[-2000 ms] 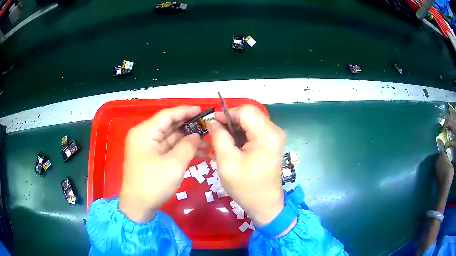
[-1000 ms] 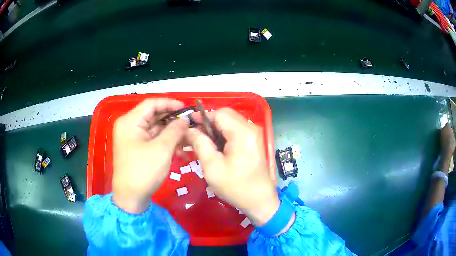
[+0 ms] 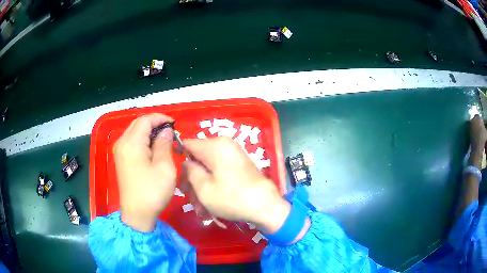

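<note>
My left hand holds a small black device unit between thumb and fingers over the left part of the red tray. The fingers hide much of the unit. My right hand is shut on thin dark tweezers, whose tip is at the unit by my left thumb. Whether the tip touches it is not clear. Many loose white pads lie in the tray, partly behind my right hand.
Several black units lie left of the tray; one lies right of it. Beyond the white strip, the green belt carries spaced units. Another person's arm is at the far right.
Both hands have shifted left. My right hand has turned so the tweezers slant toward the left thumb, uncovering white pads at the tray's upper right. Belt units have shifted slightly in view.
</note>
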